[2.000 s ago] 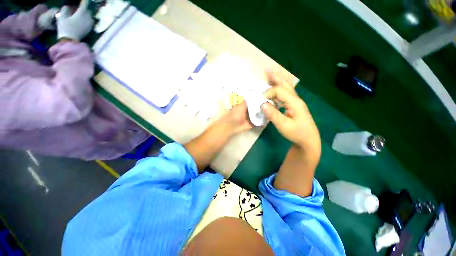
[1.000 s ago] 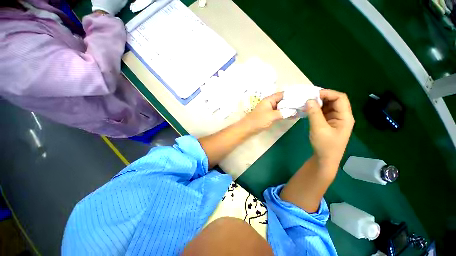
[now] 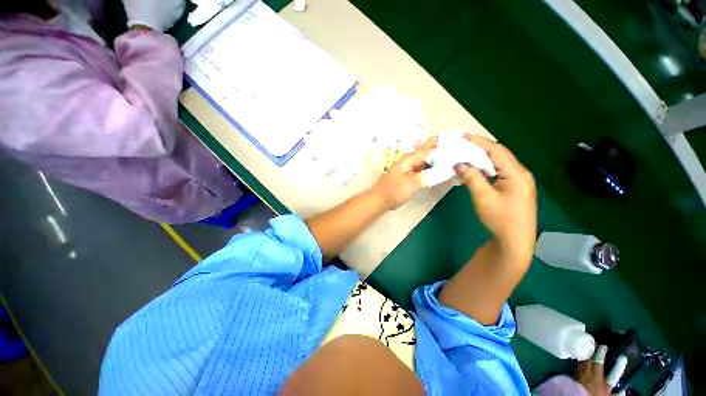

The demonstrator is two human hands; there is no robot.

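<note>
A crumpled white cloth (image 3: 457,157) is held between my two bare hands above the right edge of the cardboard sheet (image 3: 379,246). My left hand (image 3: 404,176) grips its left end with the fingertips. My right hand (image 3: 507,189) pinches its right side between thumb and fingers. Any object inside the cloth is hidden. A white heap of gloves or cloths (image 3: 379,120) lies on the cardboard, left of my hands, with a small pale yellow marked piece (image 3: 386,157) near my left hand.
A record sheet (image 3: 271,77) lies on a blue-edged clipboard. At right stand or lie a metal-capped bottle (image 3: 569,251), a white-capped bottle (image 3: 553,331) and a black display unit (image 3: 604,170). A person in pink (image 3: 85,116) is at left. Another person's hand (image 3: 596,377) is at lower right.
Both hands moved right with the cloth, then slightly back left, and the cloth's shape changed. The black display unit appears farther right in view. Another person's hand has come in at the lower right.
</note>
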